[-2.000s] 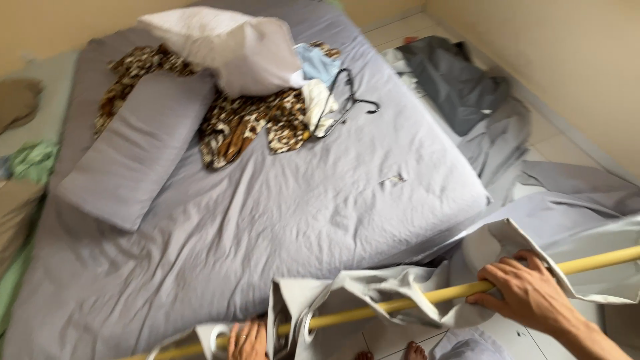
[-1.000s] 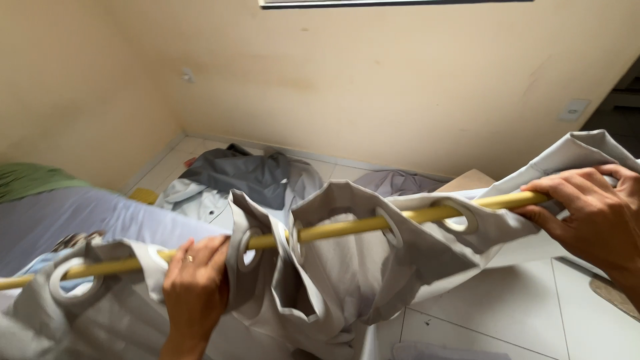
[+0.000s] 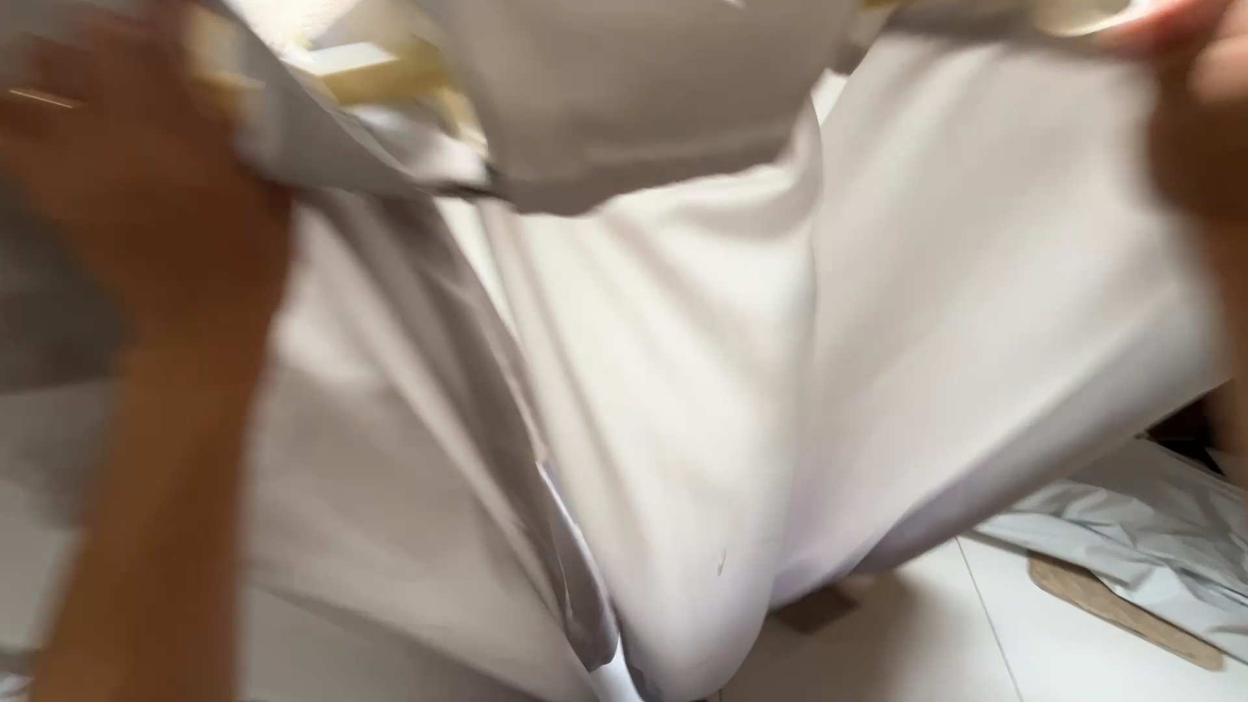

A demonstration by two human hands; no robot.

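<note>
A pale grey eyelet curtain (image 3: 673, 390) hangs in folds close to the camera and fills most of the view. Parts of the yellow rod (image 3: 380, 78) show through its top edge, blurred. At the upper left my left hand (image 3: 127, 146), with a ring on one finger, is raised at the rod; its fingers are blurred and partly cut off. My right hand (image 3: 1189, 78) is at the upper right corner beside a curtain eyelet (image 3: 1082, 15), mostly out of frame. Its hold on the rod is hidden.
White floor tiles (image 3: 916, 634) show below the curtain. At the lower right lies crumpled light grey fabric (image 3: 1150, 526), over a flat brown item (image 3: 1121, 609). A small brown object (image 3: 814, 609) is partly behind the curtain's lower edge.
Both hands have risen with the rod and curtain toward the top of the view, and the curtain now hangs spread in front. The view has swung away from the bed and wall.
</note>
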